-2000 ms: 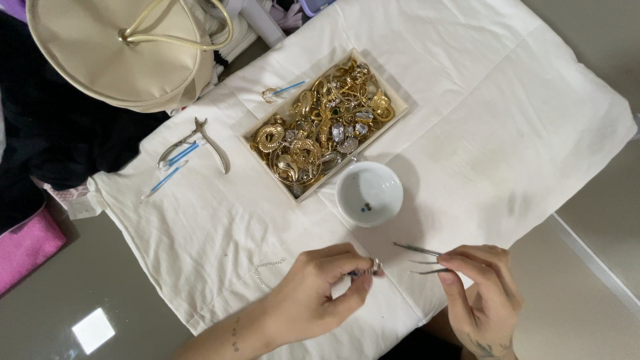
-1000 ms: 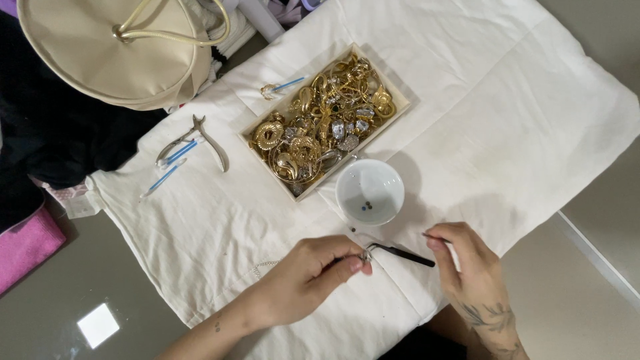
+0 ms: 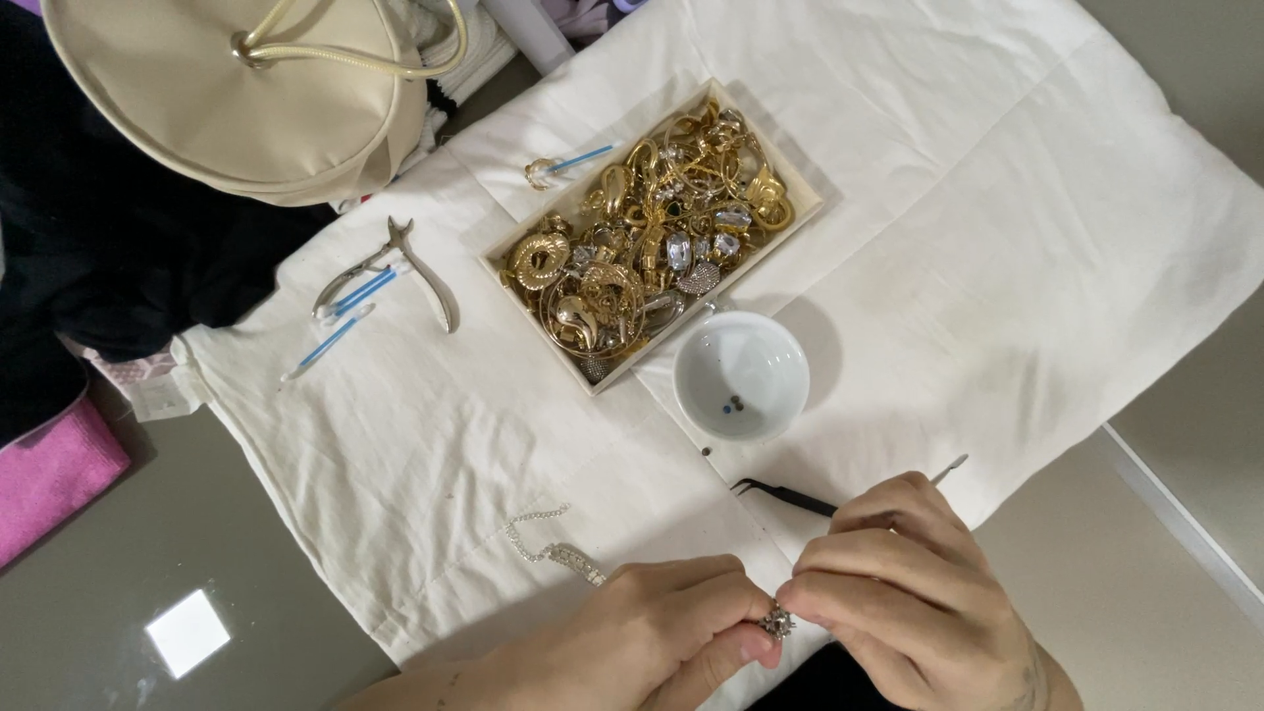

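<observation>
Between the fingertips of my left hand [image 3: 691,627] is a small silver jewelry piece set with clear stones [image 3: 777,622]. My right hand [image 3: 913,592] touches its edge with thumb and finger; a thin metal tool [image 3: 950,468] sticks out behind its knuckles. Black bent-tip tweezers [image 3: 790,496] reach under the right hand, and whether it holds them I cannot tell. A white cup [image 3: 741,375] above the hands has a few tiny dark stones [image 3: 733,405] at its bottom. One tiny dark bead [image 3: 706,451] rests on the cloth beside the cup. A rhinestone chain [image 3: 538,548] lies left of my left hand.
A box of gold and silver jewelry [image 3: 647,237] stands behind the cup. Nippers [image 3: 395,267] and cotton swabs [image 3: 336,336] lie to its left, and a ring with a swab [image 3: 541,174] behind it. A beige bag [image 3: 227,89] is at the upper left, on dark fabric. White cloth [image 3: 948,296] lies beneath.
My right hand has moved left to meet the left hand at the jewelry piece. The black tweezers' tip, at the jewelry piece a second ago, is now away from it.
</observation>
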